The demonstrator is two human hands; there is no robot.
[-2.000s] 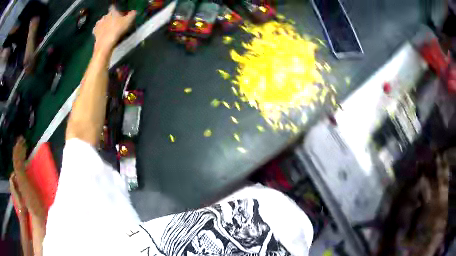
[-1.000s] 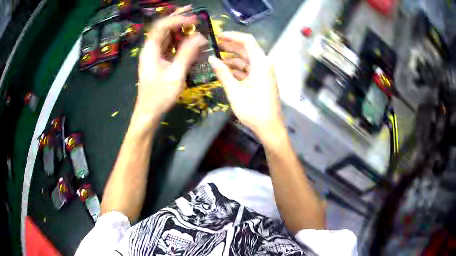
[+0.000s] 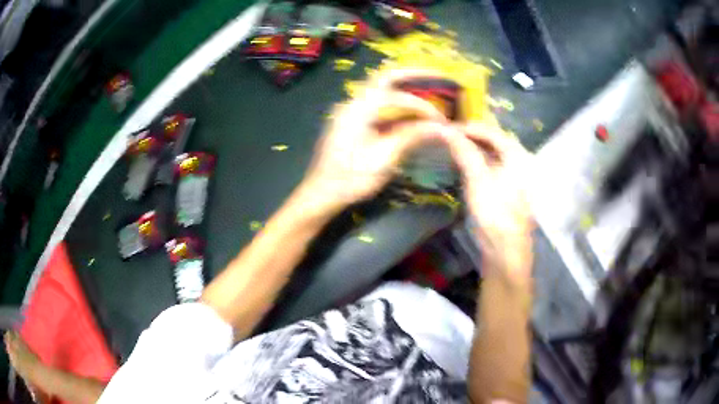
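Observation:
My left hand [image 3: 359, 146] and my right hand [image 3: 501, 185] hold one device unit [image 3: 432, 162] between them, over the heap of small yellow pieces [image 3: 426, 51]. The unit's red end points away from me and its green-grey board faces up. My fingers and thumbs meet near the middle of the unit and hide part of it. Both hands are blurred. Whether a yellow piece is between the fingers, I cannot tell.
Several device units [image 3: 192, 189] lie at left on the bench, more [image 3: 299, 46] at the top. A dark slab [image 3: 524, 39] lies beyond the heap. The white machine [image 3: 579, 142] is at right, the conveyor's white rail [image 3: 94, 170] at left. Another person's arm [image 3: 47, 375] is beside a red tray [image 3: 59, 316].
The view has swung, so the bench and machine sit further right in the picture. Both hands still hold the unit, now with fingertips together at its middle. The red tray shows more.

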